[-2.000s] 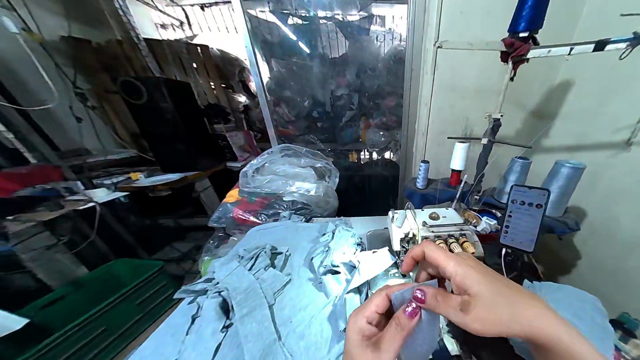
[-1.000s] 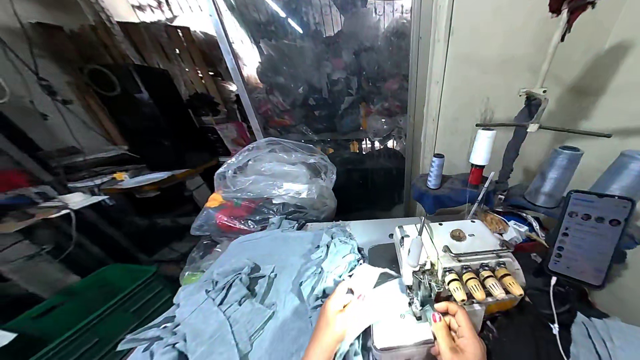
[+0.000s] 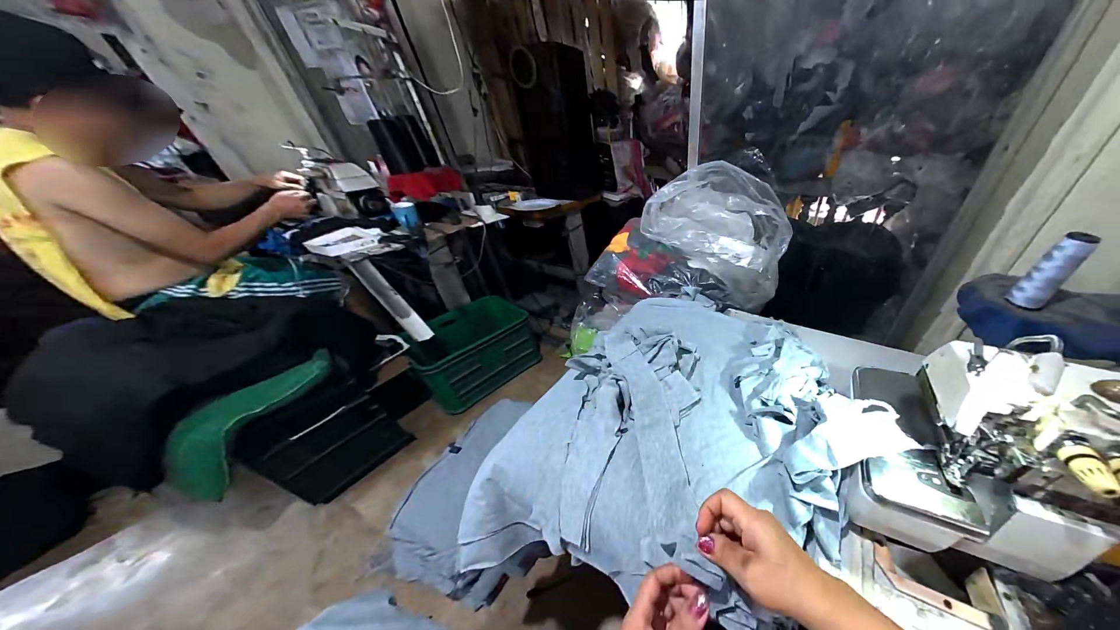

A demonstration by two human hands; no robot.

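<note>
Both hands are low in the head view, just left of an overlock sewing machine (image 3: 954,464). My left hand (image 3: 667,598) is at the bottom edge with fingers curled, partly cut off by the frame. Above and right of it, my right hand (image 3: 752,549) has thumb and fingertips pinched together at the edge of light blue-grey fabric (image 3: 700,573). Whether either hand grips that fabric cannot be told. A heap of light blue-grey cut fabric (image 3: 630,420) covers the table beyond the hands. A paler scrap (image 3: 862,433) lies between the heap and the machine.
At left, a person (image 3: 157,210) works at another sewing machine (image 3: 346,188). A green plastic crate (image 3: 477,354) stands on the floor, with a dark crate (image 3: 319,429) nearer. Clear plastic bags (image 3: 717,223) of fabric sit behind the heap. A blue thread cone (image 3: 1053,271) stands at right.
The view has swung left, bringing the other person into sight. My hands, which were at the machine's presser foot area one second ago, are now left of the machine, over the fabric.
</note>
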